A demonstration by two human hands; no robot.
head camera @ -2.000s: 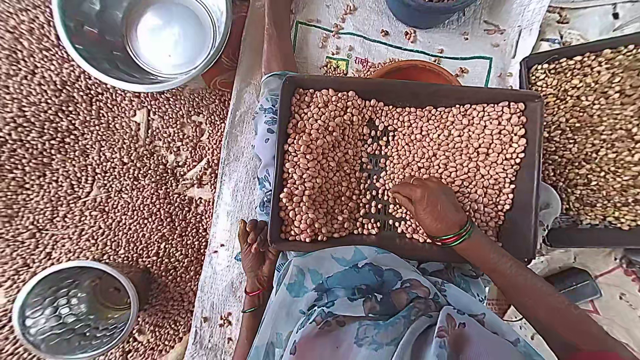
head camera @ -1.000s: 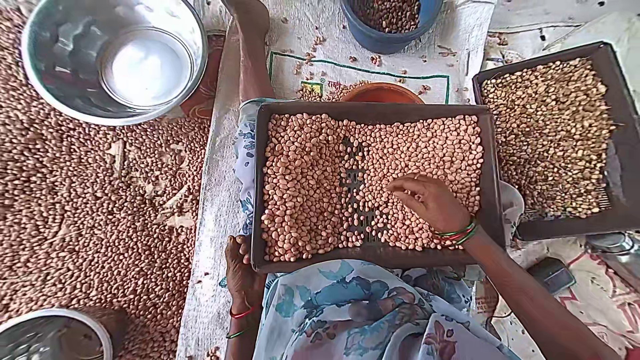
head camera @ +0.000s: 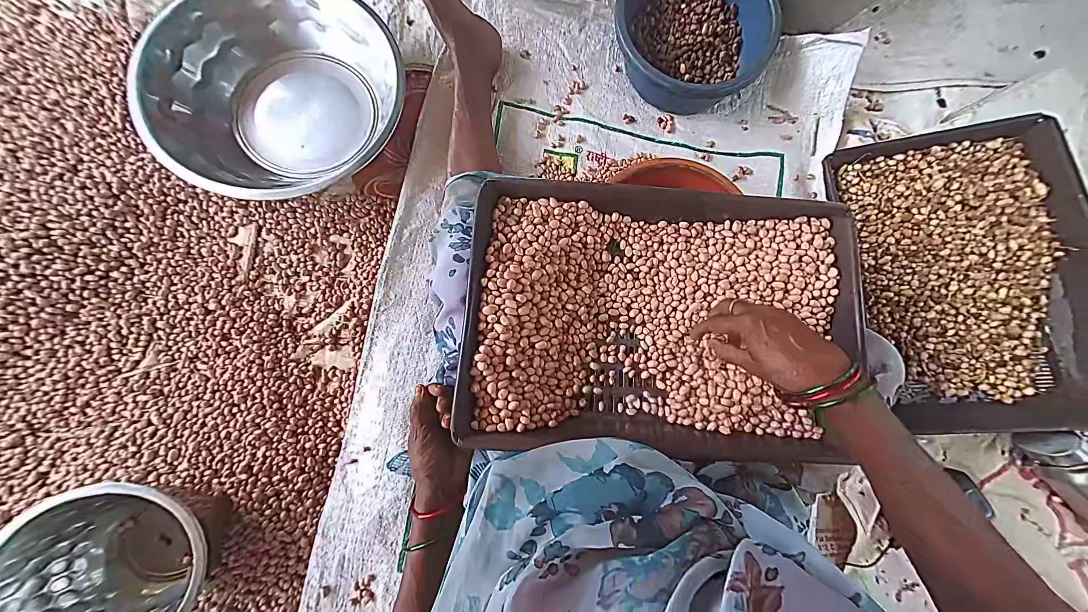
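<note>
A dark plastic tray [head camera: 671,197] with a slotted bottom rests across the lap, filled with pinkish-tan nuts or beans [head camera: 535,314]. My right hand [head camera: 765,340], with green and red bangles at its wrist, lies over the right half of the heap, fingers bent and fingertips on the kernels; whether it pinches one cannot be told. At the tray's lower left corner is my left hand [head camera: 438,446], its fingers against the tray's edge and partly hidden by it. The slots of the tray bottom show between the two heaps.
A second dark tray [head camera: 960,416] of browner kernels stands at the right. Behind are a blue tub [head camera: 625,51] with dark kernels and an orange bowl [head camera: 680,174]. Left lie a wide spread of kernels [head camera: 127,340], a large steel bowl [head camera: 374,127] and a steel vessel [head camera: 191,527]. A bare foot [head camera: 476,51] rests at the top.
Kernels now cover more of the slotted gap in the middle of the tray than before. My right hand stays over the right heap. The view has shifted somewhat.
</note>
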